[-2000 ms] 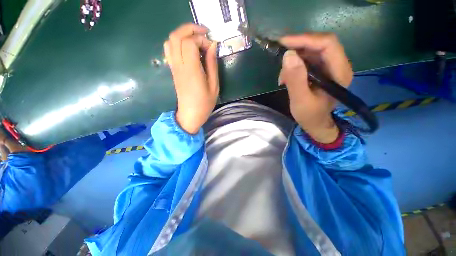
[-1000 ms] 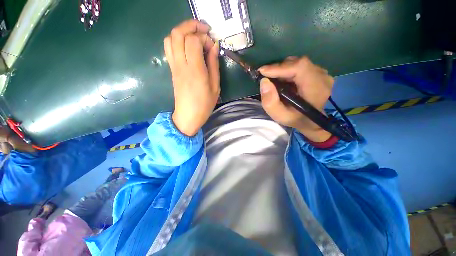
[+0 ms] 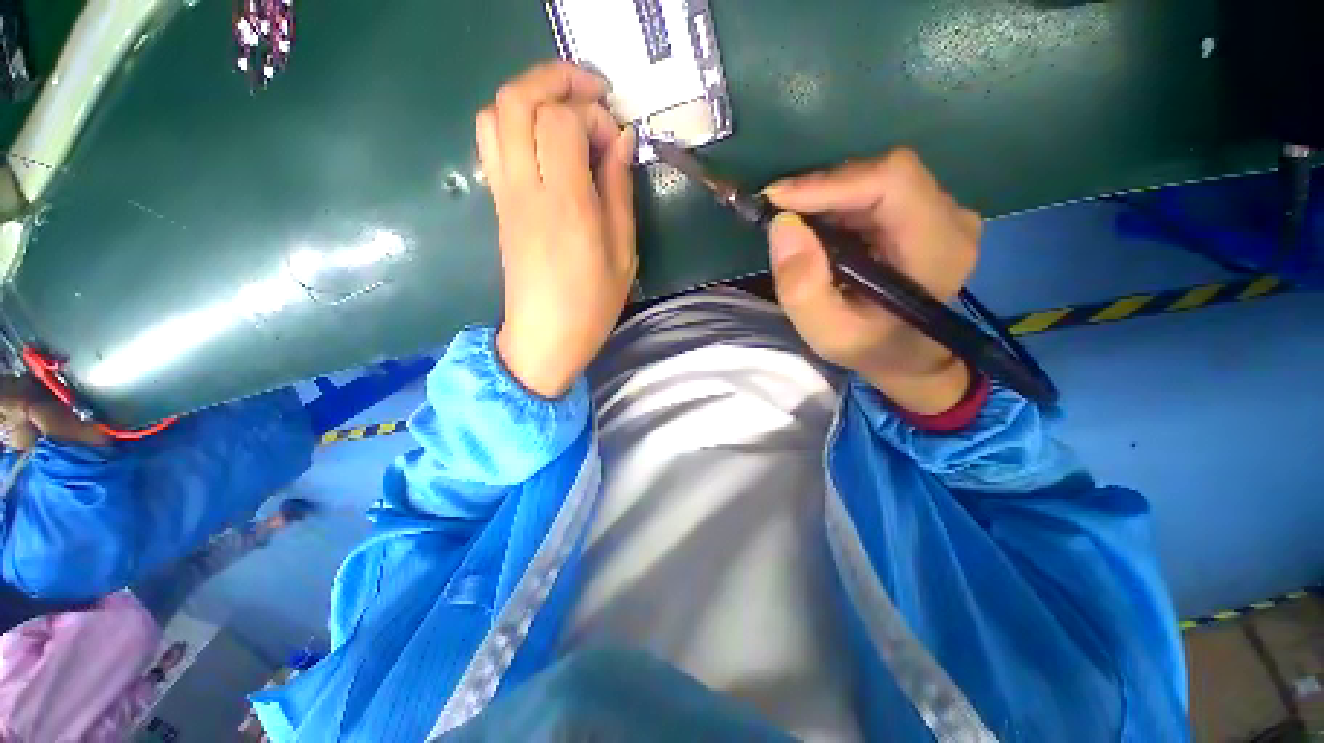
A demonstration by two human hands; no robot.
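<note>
A phone assembly (image 3: 646,58) with a white area and dark edge lies on the glossy green mat, cut off by the top edge of the picture. My left hand (image 3: 559,218) is at its lower left corner, fingertips pinched together; whether they hold a small part or wire cannot be seen. My right hand (image 3: 879,269) holds a black soldering iron (image 3: 908,305) like a pen. Its thin tip points left and reaches the phone's lower left corner, close to my left fingertips.
A pile of small pink-white and dark components (image 3: 264,37) lies at the upper left of the green mat (image 3: 363,160). A red clip with lead (image 3: 51,380) and another person's blue sleeve (image 3: 160,486) are at the left. A pink garment (image 3: 80,661) shows lower left.
My right hand has come down and left since the oldest frame, bringing the iron tip to the phone's lower corner. Over the last second it moved slightly right. My left hand has hardly moved.
</note>
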